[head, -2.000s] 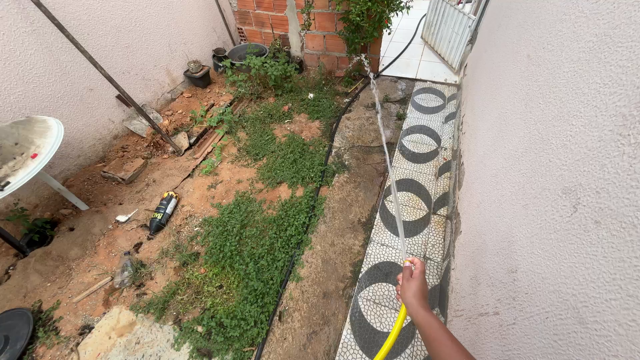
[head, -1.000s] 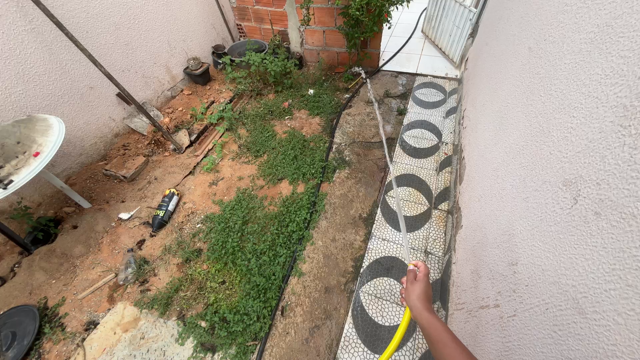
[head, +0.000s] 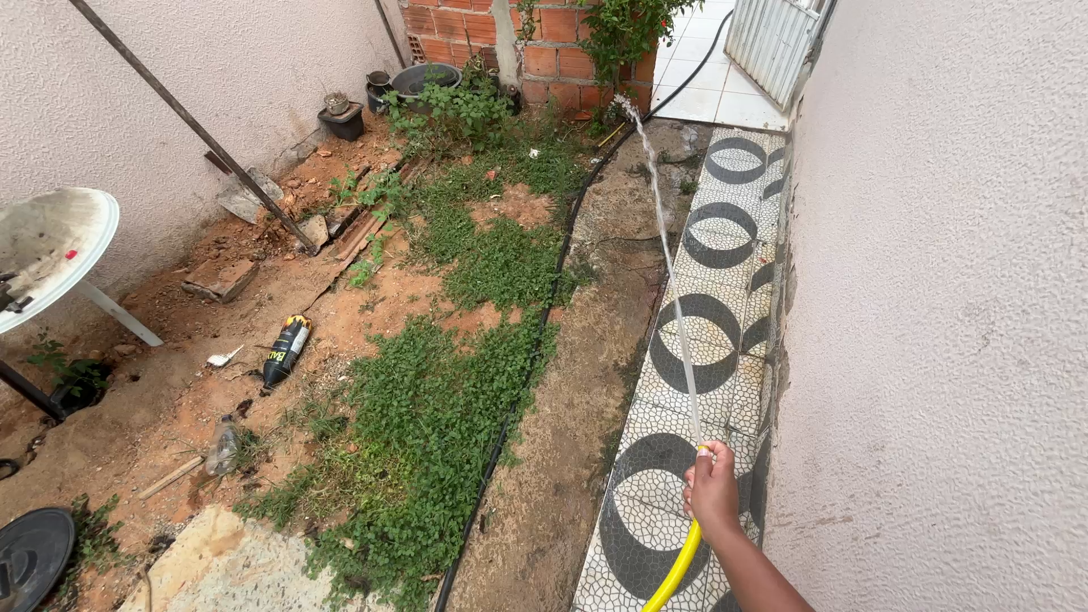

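My right hand (head: 712,489), at the lower right, is closed around the end of a yellow garden hose (head: 677,568), its thumb at the hose mouth. A jet of water (head: 671,272) leaves that mouth and arcs forward over the patterned tiles (head: 650,501) towards the foot of the brick wall (head: 557,59) and the leafy plant (head: 629,38) there. Below the hand the hose runs out of the bottom of the view. My left hand does not show.
Green ground plants (head: 416,433) grow beside a black hose (head: 544,323). On the left are a white round table (head: 55,246), a dark bottle (head: 286,350), a leaning pole (head: 191,123) and a black round lid (head: 32,557). A textured wall (head: 935,306) stands close on the right; a metal gate (head: 778,51) is ahead.
Water keeps flowing from the hose in my right hand. The hand has shifted only slightly to the right since the earliest frame, with the hose still in its grip.
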